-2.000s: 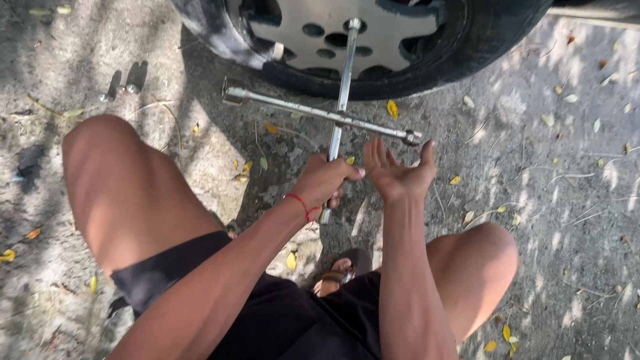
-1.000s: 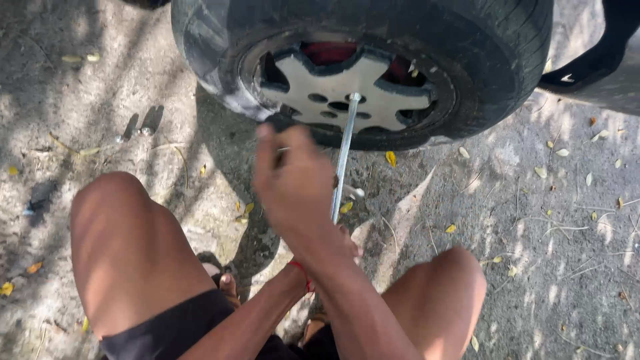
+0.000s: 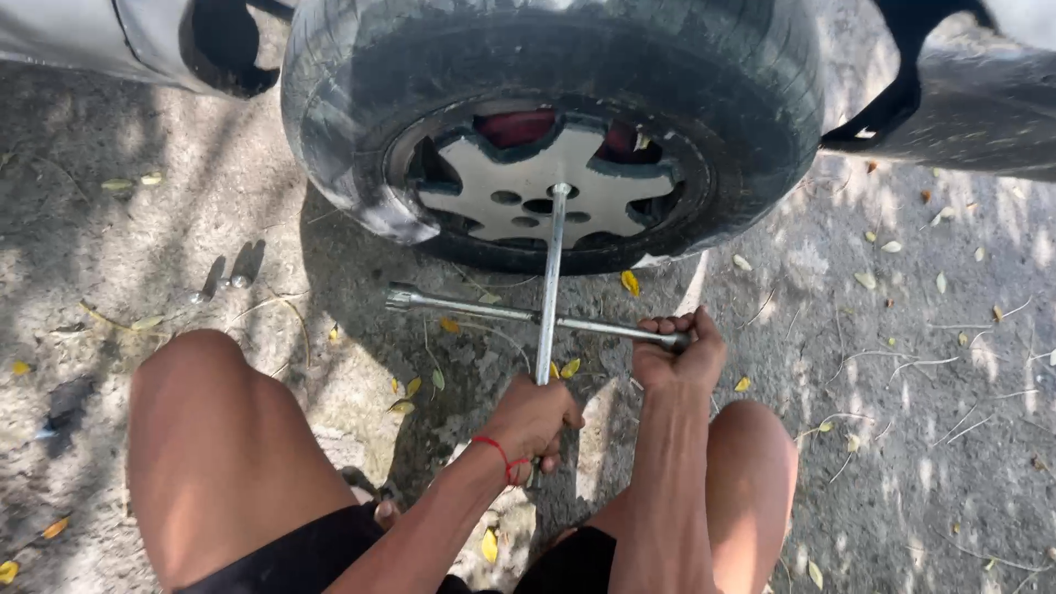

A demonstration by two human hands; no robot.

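A metal four-way lug wrench (image 3: pixel 547 318) stands out from a car wheel, one socket end set at a lug hole in the alloy rim (image 3: pixel 495 177). My left hand (image 3: pixel 532 417), with a red string at the wrist, is closed around the near end of the wrench's shaft. At the right end of the cross bar is my right hand (image 3: pixel 678 351), its fingers curled about the socket. The bar's left socket end points left, untouched. Around the rim sits the black rubber tire (image 3: pixel 528 66).
Two small metal pieces, apparently lug nuts or bolts (image 3: pixel 239 281), lie on the rough ground (image 3: pixel 825 330) at left. Grey body panels (image 3: pixel 74 41) flank the tire. My knees are on both sides of the wrench; leaves and twigs are scattered about.
My right hand has moved from in front of my left forearm to the cross bar's right end. The left hand stays low by the shaft. The view has shifted, showing more of the wheel.
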